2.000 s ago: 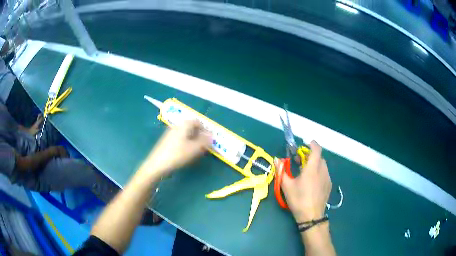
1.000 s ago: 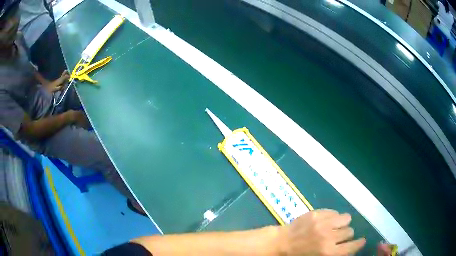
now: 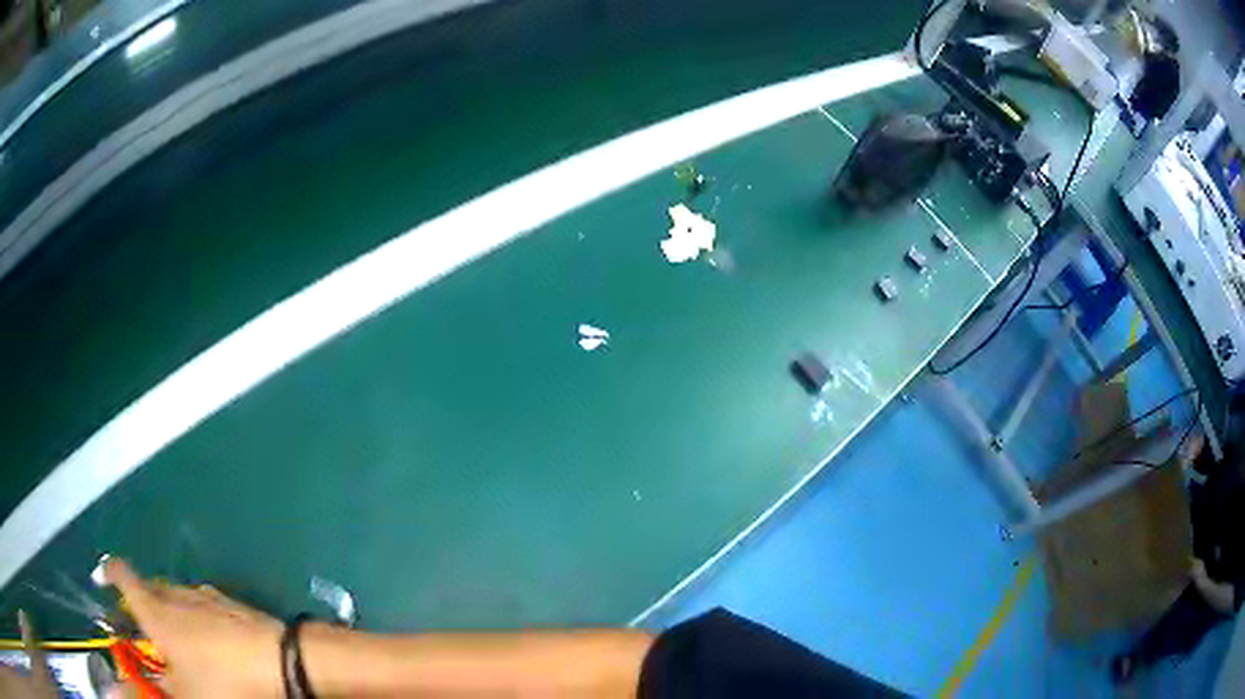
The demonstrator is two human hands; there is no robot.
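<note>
My right hand (image 3: pixel 205 642), with a dark bracelet at the wrist, reaches in low at the left. It is closed on the scissors (image 3: pixel 137 666); an orange-red handle shows beneath the fingers, and the rest is mostly hidden. A small white bit (image 3: pixel 103 571) shows at a fingertip. The caulking gun (image 3: pixel 55 643) is cut off in the bottom left corner, with only a yellow frame edge and part of the white cartridge (image 3: pixel 85 676) showing. Fingers of my left hand (image 3: pixel 33 666) show at the left edge; its grip cannot be told.
White scraps (image 3: pixel 690 234) lie mid-bench on the green top. Several small dark blocks (image 3: pixel 810 372) lie near the bench edge. A blurred dark object (image 3: pixel 894 161) and black equipment with cables (image 3: pixel 990 144) stand at upper right. A brown carton (image 3: pixel 1120 546) and part of a person (image 3: pixel 1215 546) are beyond.
The view has swung right along the bench. The gun has shifted to the bottom left corner, the second gun has left view, and my right hand is largely visible again.
</note>
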